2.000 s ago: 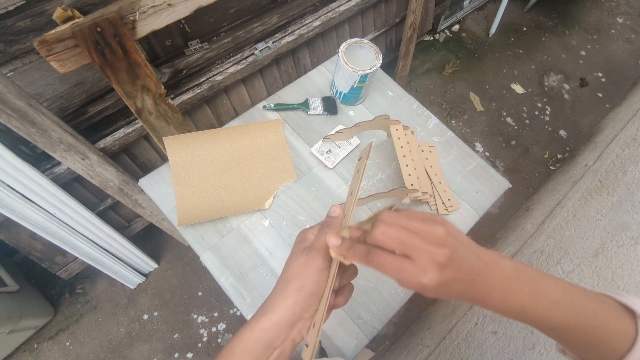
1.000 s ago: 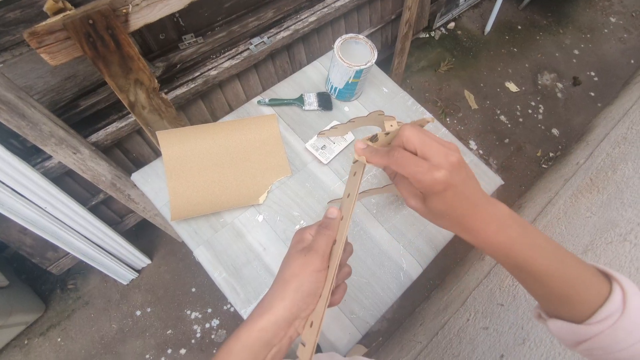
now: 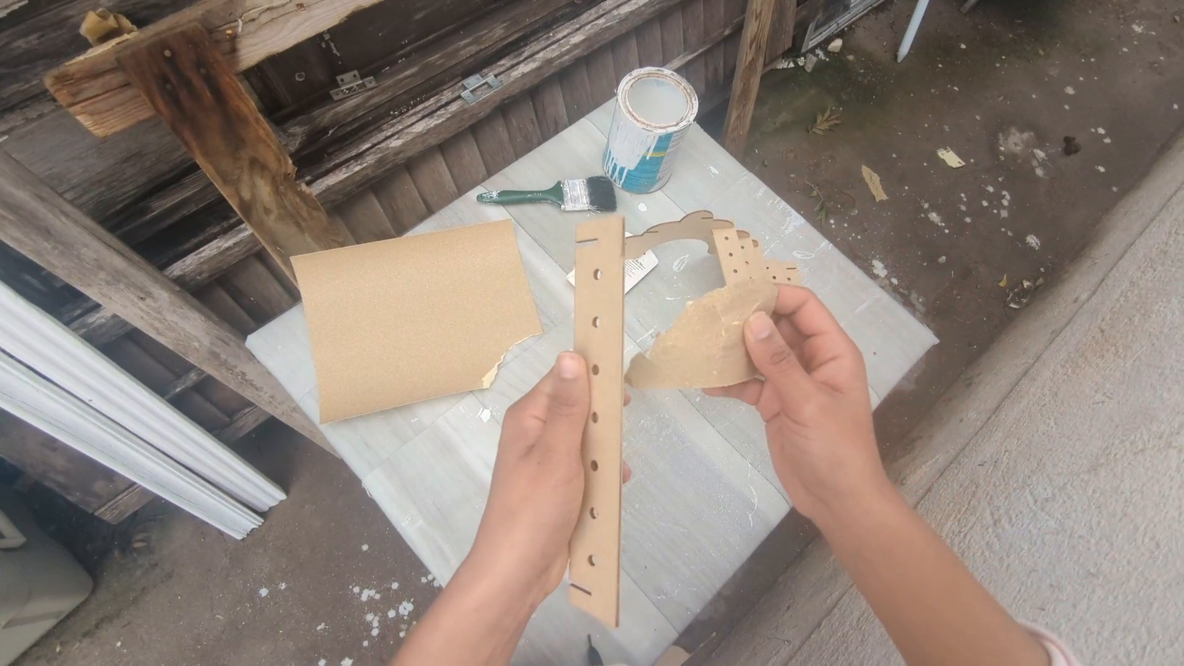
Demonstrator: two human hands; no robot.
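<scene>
My left hand (image 3: pixel 546 453) grips a flat wooden strip (image 3: pixel 606 416) with a row of round holes, its broad face turned up. In my right hand (image 3: pixel 809 398), between thumb and fingers, is a torn piece of sandpaper (image 3: pixel 708 342), just right of the strip. A larger sandpaper sheet (image 3: pixel 416 319) with one torn corner lies at the table's left. Behind my right hand are more perforated wooden pieces (image 3: pixel 735 254) and a curved wooden piece (image 3: pixel 689 229). A small white card with writing (image 3: pixel 638 270) lies partly hidden behind the strip.
On the tiled-look tabletop (image 3: pixel 435 472) stand an open paint can (image 3: pixel 652 129) with drips and, beside it, a green-handled paintbrush (image 3: pixel 555 195). A weathered wooden structure (image 3: pixel 222 139) rises behind. White metal panels (image 3: pixel 120 407) lean at left, and a concrete ledge (image 3: pixel 1045 462) runs along the right.
My right hand has come away from the strip and now shows the torn sandpaper to its right. The strip, seen nearly edge-on before, now shows its broad holed face.
</scene>
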